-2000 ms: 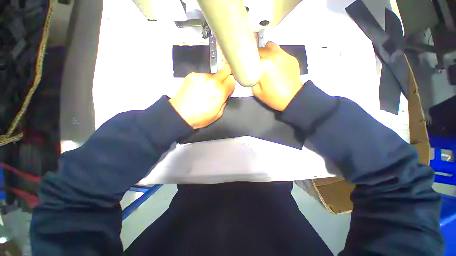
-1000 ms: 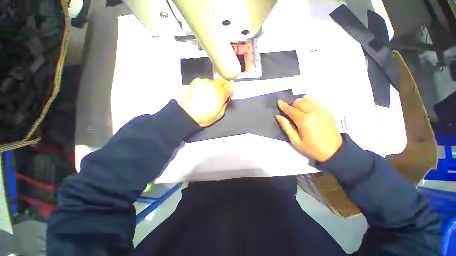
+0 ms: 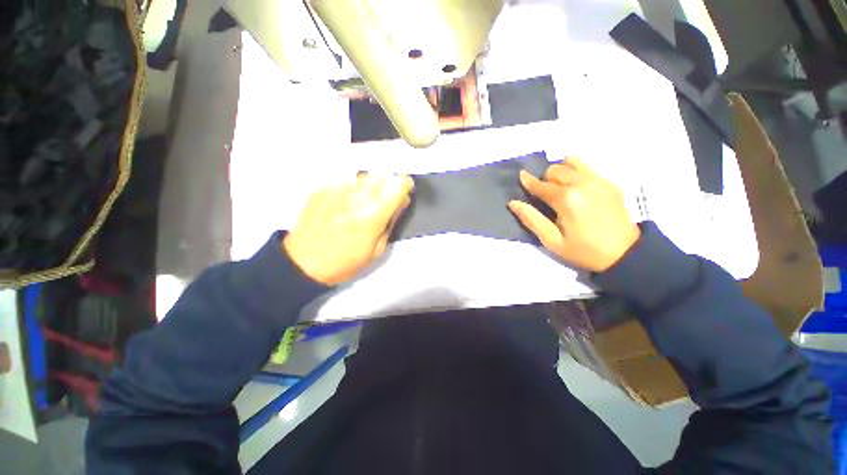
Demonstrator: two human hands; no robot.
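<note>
A black fabric strip [image 3: 464, 199] lies on the white work sheet [image 3: 436, 278] in front of the machine; whether it is one or several stacked I cannot tell. My left hand [image 3: 348, 223] grips its left end. My right hand [image 3: 585, 213] is at its right end, thumb and index finger apart on the fabric. Another black strip [image 3: 522, 102] lies under the presser clamp [image 3: 478, 104], with a small black tab [image 3: 449, 100] inside the clamp's reddish frame. The cream sewing machine head [image 3: 381, 74] partly covers the clamp.
A carton of small black pieces [image 3: 65, 139] stands at the left. Spare black strips [image 3: 655, 51] lie crossed at the back right. An open brown carton [image 3: 641, 362] is at the lower right, with a cardboard flap [image 3: 775, 223] beside the table edge. A blue bar [image 3: 293, 394] shows below.
My right hand has moved from the clamp down to the strip's right end. My left hand has moved back from the clamp to the left end. The clamp's reddish frame and tab now show.
</note>
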